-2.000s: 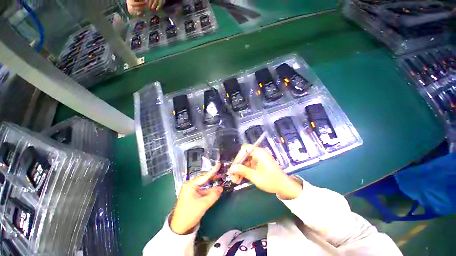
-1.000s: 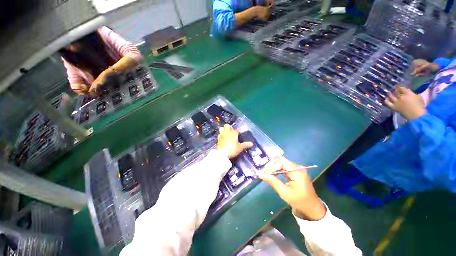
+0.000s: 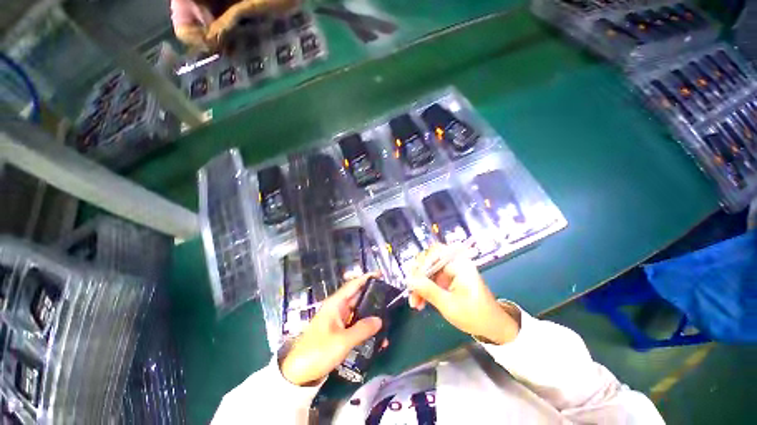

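Note:
My left hand (image 3: 328, 336) holds a black phone or radio housing (image 3: 371, 319) near the front edge of the clear blister tray (image 3: 539, 217). My right hand (image 3: 456, 292) holds thin pale tweezers (image 3: 415, 282) like a pen, with the tip at the housing's upper right side. Any small piece at the tip is too small to tell. Other black housings (image 3: 358, 159) lie in the tray's two rows, and the right pocket of the near row shows no housing. A dark glossy sheet (image 3: 314, 199) lies across the tray's left part.
A narrow gridded tray (image 3: 230, 232) stands along the work tray's left edge. Tall stacked trays (image 3: 91, 315) are at left, beside a pale post (image 3: 100, 178). More filled trays (image 3: 705, 108) lie at right, near blue cloth (image 3: 705, 286). A person's hand (image 3: 191, 18) shows at the top.
One second ago my left hand reached to the near row's right pocket; now it is back near me with a housing. My right hand has brought the tweezers to it. The view has shifted.

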